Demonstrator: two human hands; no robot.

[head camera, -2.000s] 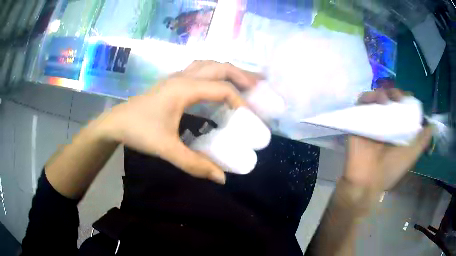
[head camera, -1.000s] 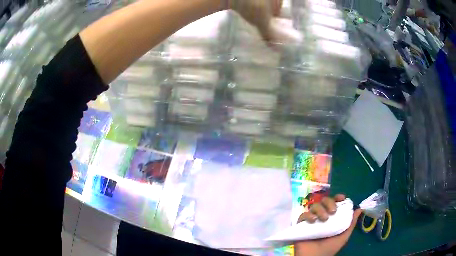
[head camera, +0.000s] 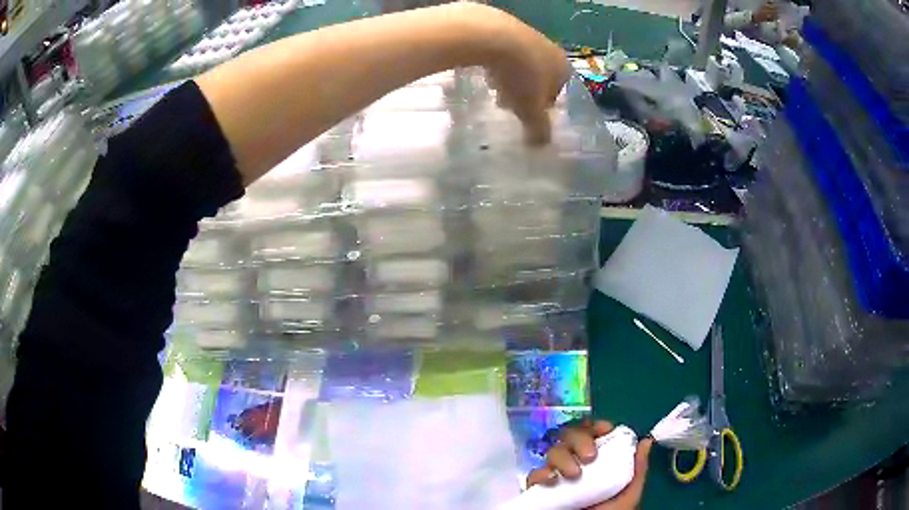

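Observation:
My left hand (head camera: 523, 80) reaches over the far part of the clear blister tray (head camera: 354, 254), fingers pointing down; blur hides whether it holds anything. The tray has rows of pockets with white parts in several of them; some pockets at its right look empty. My right hand (head camera: 573, 466) is at the bottom edge, closed around the white piping bag (head camera: 608, 463). The bag's twisted clear tail points right and its tip is cut off by the picture's edge. A white cloth (head camera: 419, 448) lies left of the bag on the shiny printed sheet (head camera: 239, 453).
Scissors (head camera: 716, 428), a thin white stick (head camera: 658, 340) and a white sheet (head camera: 670, 274) lie on the green mat (head camera: 638, 383). Stacked clear trays (head camera: 797, 289) with blue bands stand at right, more trays (head camera: 45, 199) at left. A white tub (head camera: 626, 159) and clutter are beyond.
My left hand has moved from the white parts over the lap to the far part of the tray. My right hand still grips the bag. The view has shifted forward and right.

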